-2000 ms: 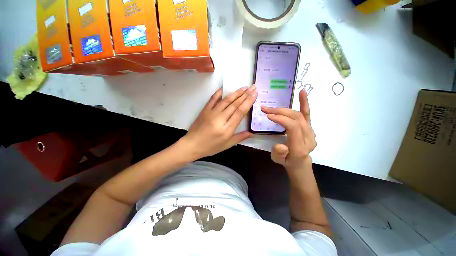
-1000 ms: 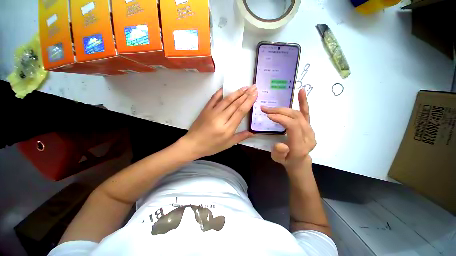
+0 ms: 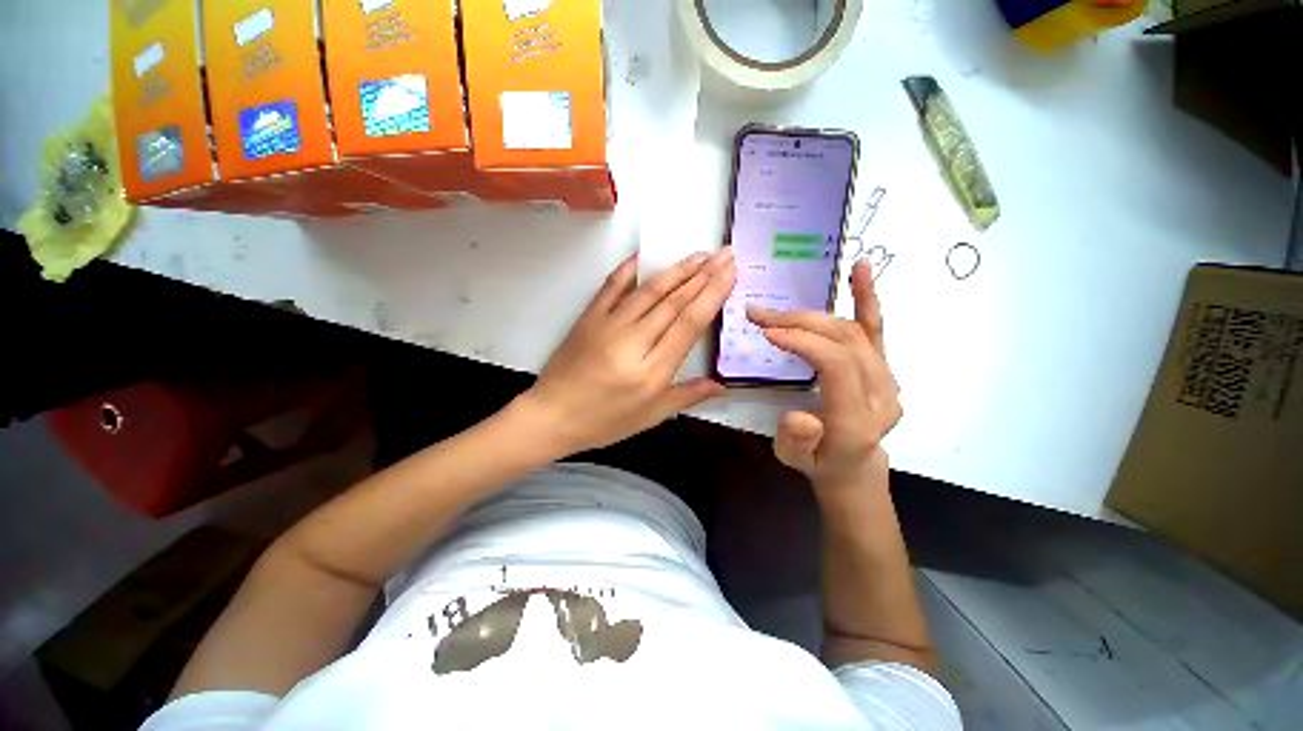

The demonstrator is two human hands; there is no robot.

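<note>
A smartphone (image 3: 783, 214) lies flat on the white table near its front edge, its pinkish-white screen lit with green message bubbles. My left hand (image 3: 629, 350) lies on the table at the phone's left side, fingertips touching its left edge and fingers nearly together; it grips nothing. My right hand (image 3: 836, 374) is over the phone's lower right part, fingers apart, with fingertips at the lower screen. It holds nothing. Whether the fingertips press the screen cannot be told.
Several orange product boxes (image 3: 393, 86) stand at the back left, beside a yellow wrapper (image 3: 69, 236). A tape roll (image 3: 700, 43), a utility knife (image 3: 955, 154) and a blue and yellow tape dispenser (image 3: 1079, 20) lie behind. A cardboard carton (image 3: 1229, 414) is at right, a red-orange bin (image 3: 136, 443) below left.
</note>
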